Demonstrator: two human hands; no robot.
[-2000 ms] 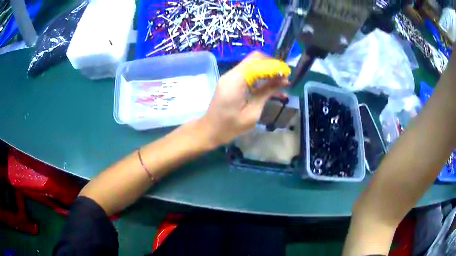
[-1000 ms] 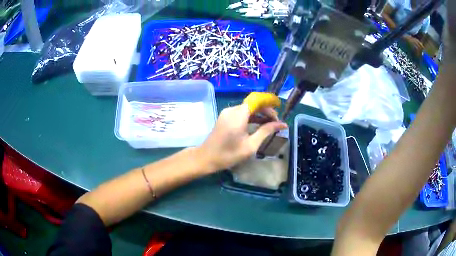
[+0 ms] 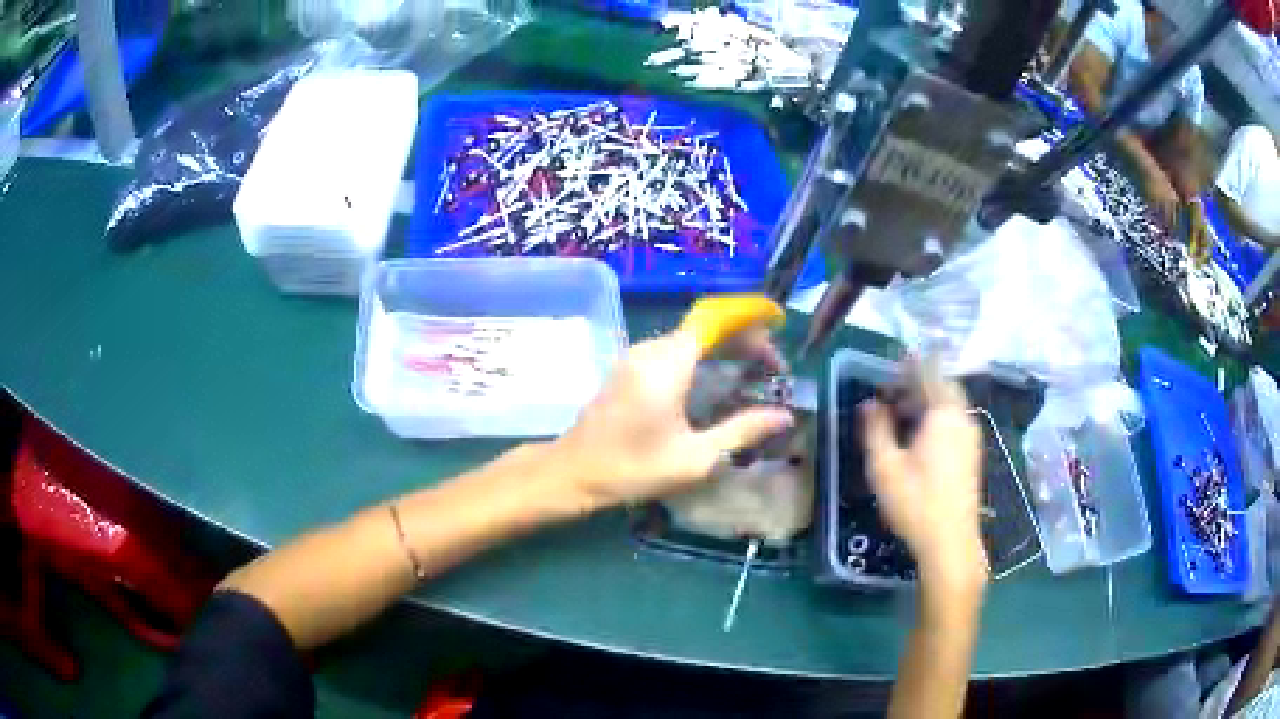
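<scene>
My left hand (image 3: 639, 429), with a bright yellow item (image 3: 733, 320) on a finger, is at the press fixture and hides most of it; whether it pinches anything is unclear. The arbor press (image 3: 912, 183) stands above, its ram tip beside my left fingers. My right hand (image 3: 927, 471) is blurred, its fingers over and inside the clear box (image 3: 831, 527) of black rings. A thin pale pin (image 3: 741, 583) lies slanted at the front edge of the press base (image 3: 744, 503). The left clear box (image 3: 491, 414) holds several pins.
A blue tray (image 3: 793, 260) heaped with pins is behind the left box. White stacked boxes (image 3: 330, 169) and a dark-filled bag (image 3: 183, 169) are left of it. A crumpled bag (image 3: 1032, 302), small clear box (image 3: 1092, 492) and second blue tray (image 3: 1172, 421) are right. Another person's arms (image 3: 1158, 162) show top right.
My right hand has come down from the upper right to the ring box. The pale pin now shows at the base's front edge. My left thumb and finger look further apart. The view has shifted slightly.
</scene>
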